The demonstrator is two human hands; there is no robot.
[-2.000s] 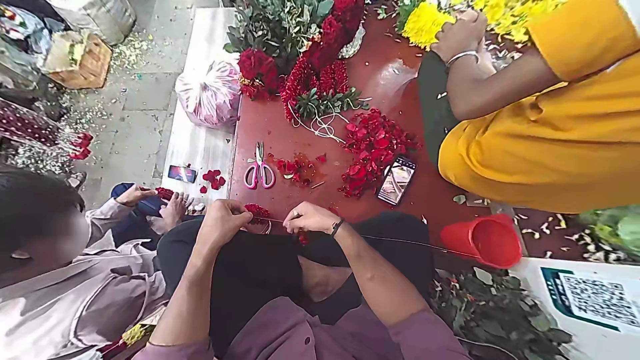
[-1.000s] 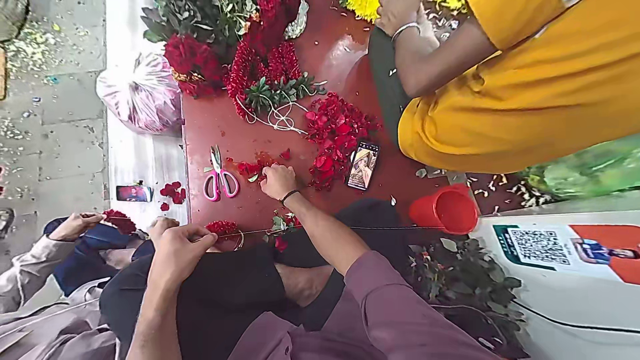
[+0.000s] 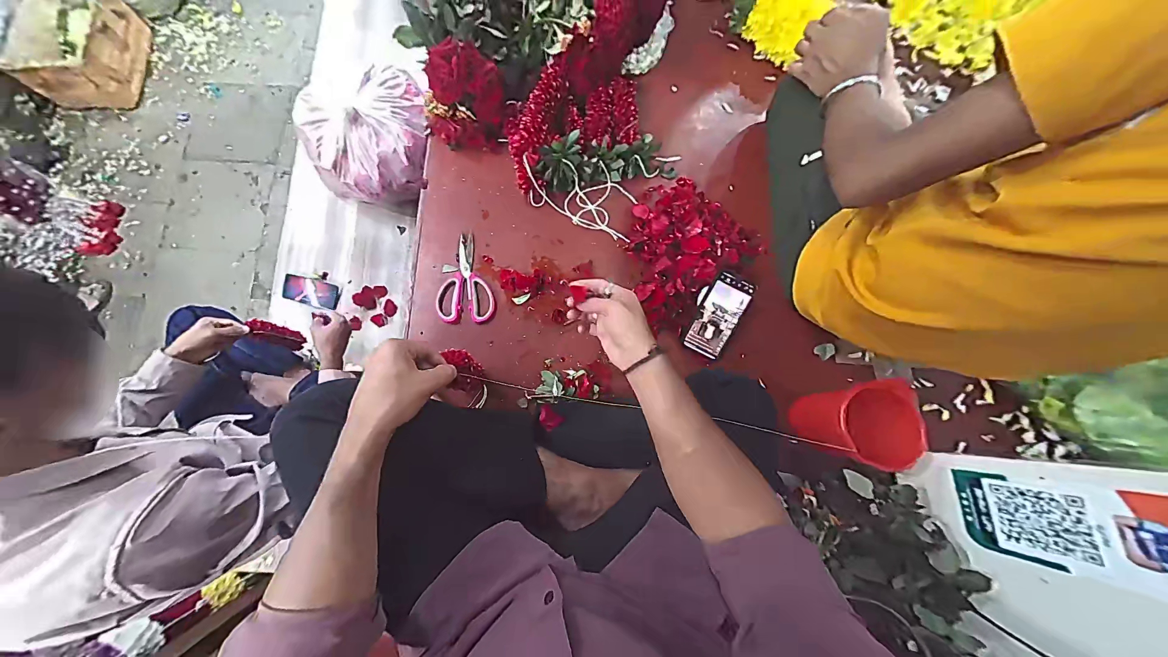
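My left hand [image 3: 401, 379] pinches a thin thread [image 3: 584, 399] beside a short red flower garland [image 3: 464, 365] at the table's near edge. The thread runs right, past my right wrist, to a red plastic cup [image 3: 860, 423]. Above the thread, my right hand [image 3: 613, 319] holds a small red flower piece between its fingertips. Left of it lie pink-handled scissors [image 3: 465, 290] with their blades up the table. Loose red petals [image 3: 534, 281] are scattered between scissors and hand. A larger heap of red petals [image 3: 689, 233] lies beyond my right hand, against a smartphone [image 3: 719, 316].
Red garlands with white strings [image 3: 579, 119] lie at the back. A tied plastic bag [image 3: 363, 137] stands at the back left. A co-worker in yellow [image 3: 985, 228] sits at right; another [image 3: 137, 511] holds a red garland at left. Leafy stems [image 3: 885, 557] lie lower right.
Two seconds ago both hands were at the thread. My right hand has since gone up to the loose petals and now holds a red piece. The view has shifted sideways and back.
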